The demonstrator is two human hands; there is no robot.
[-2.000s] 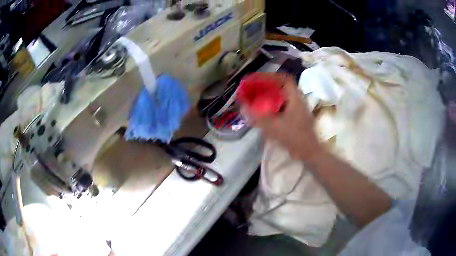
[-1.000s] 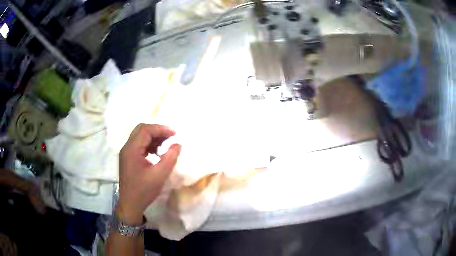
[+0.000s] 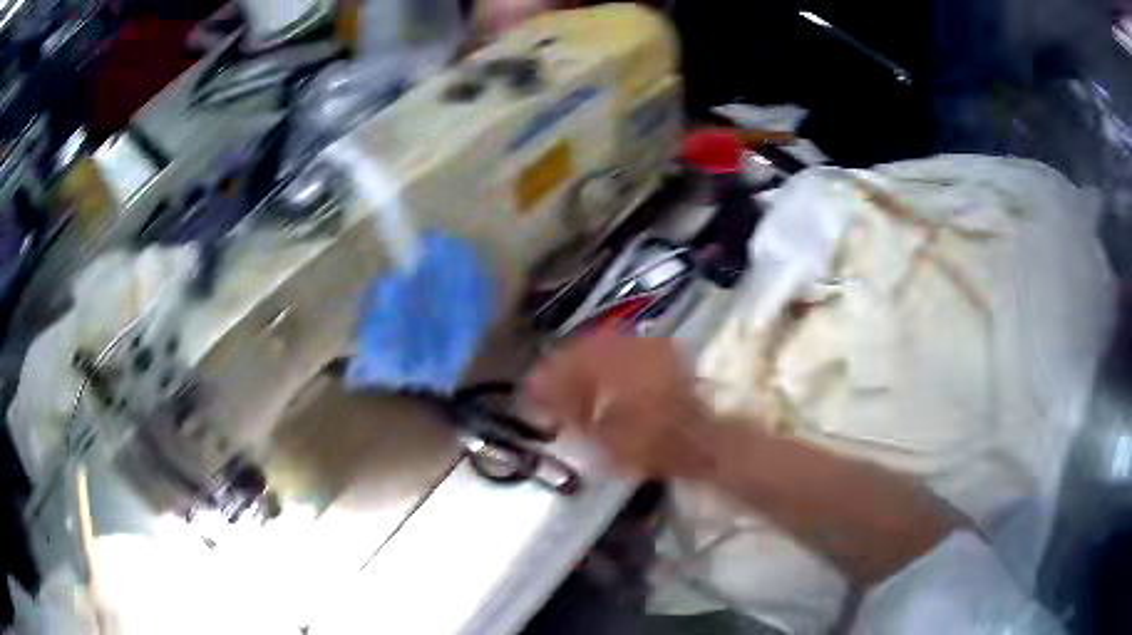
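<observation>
My right hand [image 3: 621, 399] is blurred over the right part of the machine table, its fingers curled beside the scissors [image 3: 521, 454]; whether it holds anything cannot be told. The black-handled scissors lie near the table's front edge, partly behind the fingers. The beige sewing machine [image 3: 410, 161] stands behind, its needle end at the lower left in strong glare. The white machine table [image 3: 435, 558] shows bright below it. My left hand is not in view.
A blue tassel [image 3: 426, 316] hangs from the machine arm. A tray with small tools [image 3: 652, 273] sits behind my hand. A red thing [image 3: 711, 150] lies at the machine's far end. A heap of cream-white cloth [image 3: 894, 310] is on the right; more cloth [image 3: 118, 298] is at the left.
The view has swung back right. My left hand has left the picture. The red thing my right hand held two seconds ago now lies farther back; the hand is lower, near the scissors.
</observation>
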